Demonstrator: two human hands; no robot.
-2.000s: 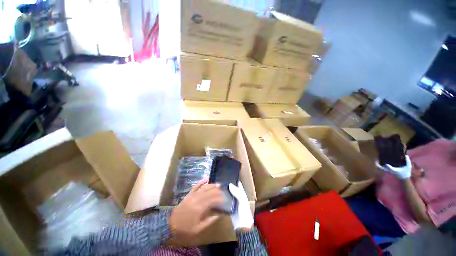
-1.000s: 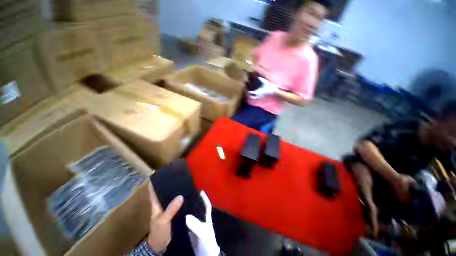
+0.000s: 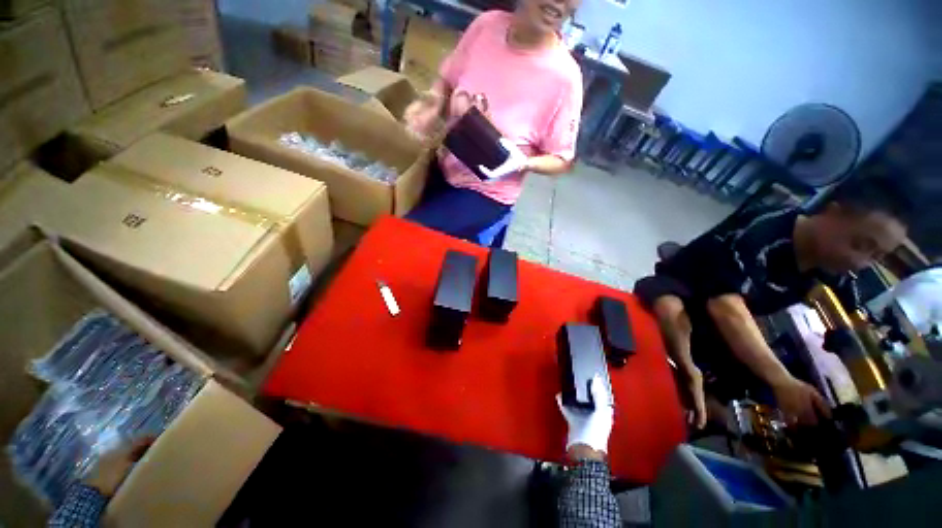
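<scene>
My right hand (image 3: pixel 587 418), in a white glove, holds the near end of a black housing (image 3: pixel 584 356) over the right part of the red table (image 3: pixel 413 387). My bare left hand (image 3: pixel 112 469) is low at the left, inside the packing carton (image 3: pixel 229 454), partly hidden by its wall; I cannot tell what it holds. Bagged housings (image 3: pixel 114 382) lie in that carton. Two more black housings (image 3: pixel 454 294) (image 3: pixel 500 284) stand side by side mid-table, and another black housing (image 3: pixel 615 328) is just behind the one in my right hand.
A thin white stick (image 3: pixel 388 298) lies on the table. A taped carton (image 3: pixel 196 222) and an open carton (image 3: pixel 325 155) stand beyond. A person in pink (image 3: pixel 516 83) holds a black piece. A person in black (image 3: pixel 764 258) works at a machine (image 3: pixel 816 361). A blue bin (image 3: pixel 733 480) is near right.
The view has swung right. My hands, earlier together on one black housing, are now apart: the right one reaches over the table, the left one is in the packing carton.
</scene>
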